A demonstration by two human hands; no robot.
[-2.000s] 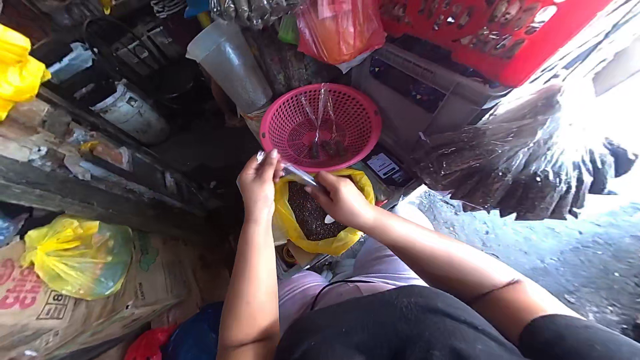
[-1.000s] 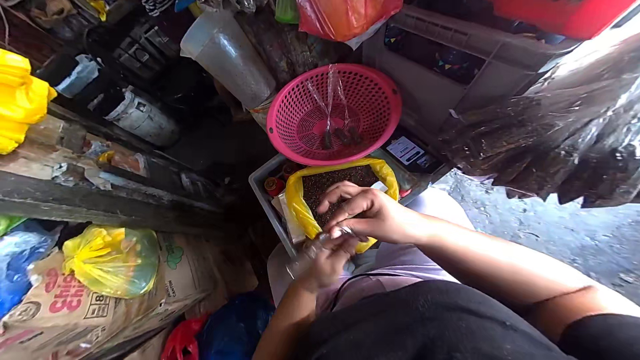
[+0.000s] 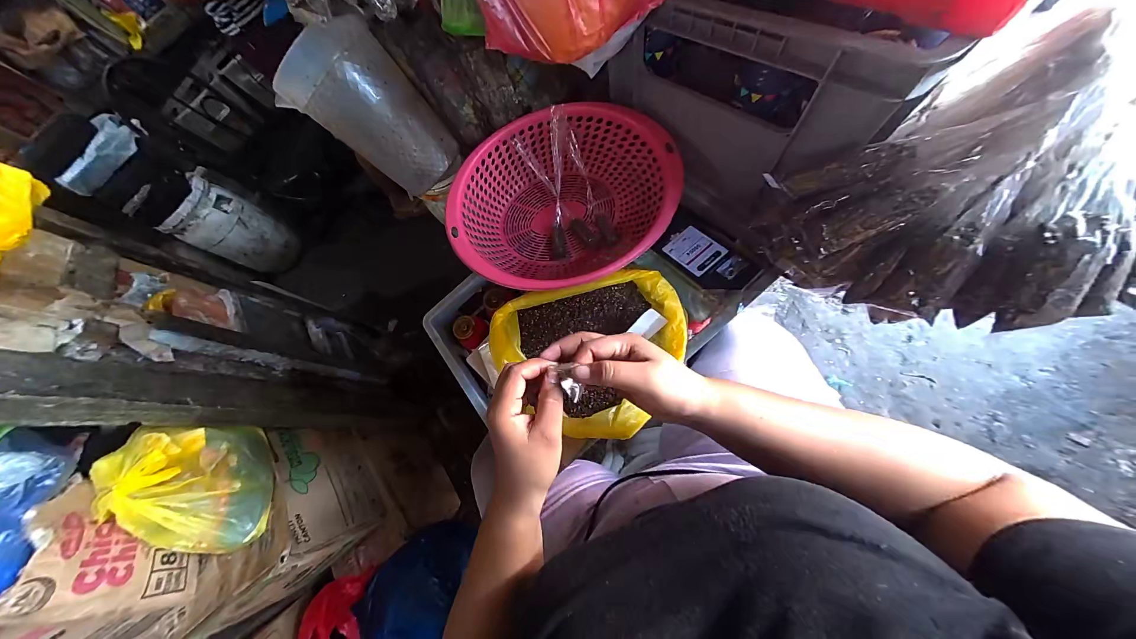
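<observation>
My left hand [image 3: 525, 417] and my right hand [image 3: 635, 373] meet over a yellow plastic bag [image 3: 621, 422] of dark brown granules [image 3: 581, 318]. Between their fingertips they pinch a small clear plastic bag [image 3: 568, 385]; its contents cannot be made out. A white flat piece [image 3: 647, 324], perhaps a scoop handle, rests in the granules beside my right hand. Just beyond stands a pink perforated plastic basket [image 3: 469, 241], holding several narrow clear bags [image 3: 559, 232] with dark filling at their lower ends.
Under the yellow bag is a grey tray [image 3: 453, 355]. A dark device with a lit screen [image 3: 697, 253] lies right of the basket. Behind are a grey crate [image 3: 710, 98] and a translucent container [image 3: 364, 102]. Many filled clear bags [image 3: 958, 195] hang at the right; a cardboard box [image 3: 133, 577] is at lower left.
My right hand has moved from over the granules to my left hand since two seconds ago, and both now hold the small clear bag at their fingertips. The view has shifted.
</observation>
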